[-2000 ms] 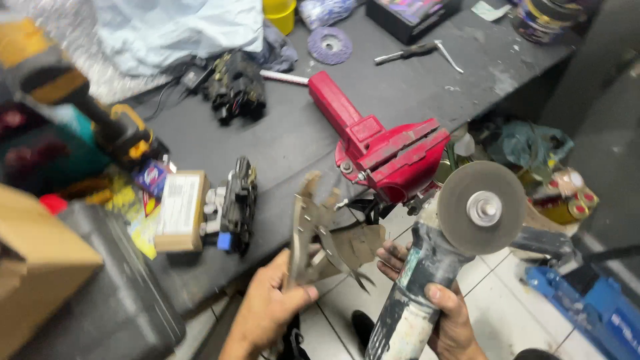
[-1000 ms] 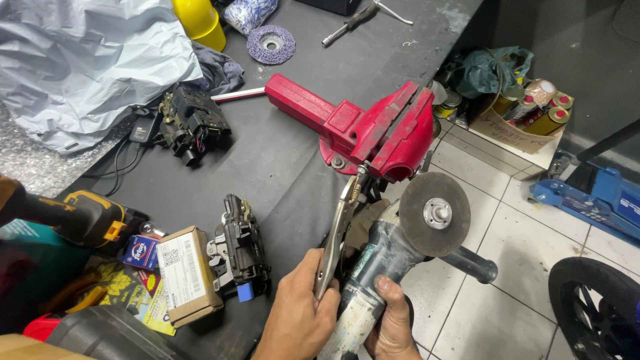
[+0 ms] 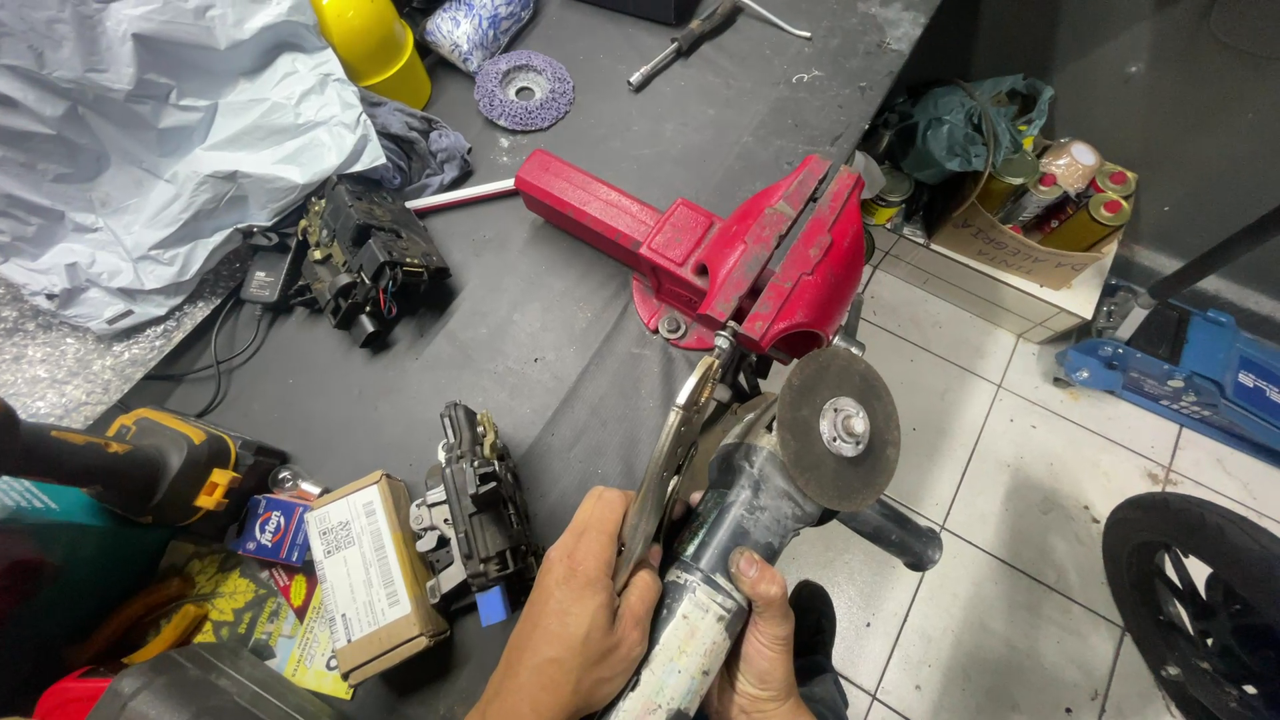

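Note:
My left hand [image 3: 600, 590] grips the handles of metal locking pliers [image 3: 665, 460], whose head is just below the red bench vise [image 3: 690, 250]; what the jaws hold is too small to tell. My right hand [image 3: 760, 625] holds an angle grinder [image 3: 725, 530] by its worn, paint-flaked body. The grinder's thin dark disc [image 3: 800, 420] faces up near the vise's lower edge, and its black side handle [image 3: 890, 538] points right. A dark part behind the pliers is mostly hidden.
Two black mechanisms [image 3: 370, 255] [image 3: 480, 510], a small cardboard box [image 3: 375, 570] and a cordless tool [image 3: 170, 460] lie on the dark bench. A purple abrasive disc [image 3: 524, 90] is beyond the vise. At right are a box of cans [image 3: 1010, 250], a blue floor jack [image 3: 1180, 375] and a wheel [image 3: 1190, 600].
Since two seconds ago, the pliers have moved from apart and left of the vise to just below it. The grinder has stayed in my right hand. The view has shifted.

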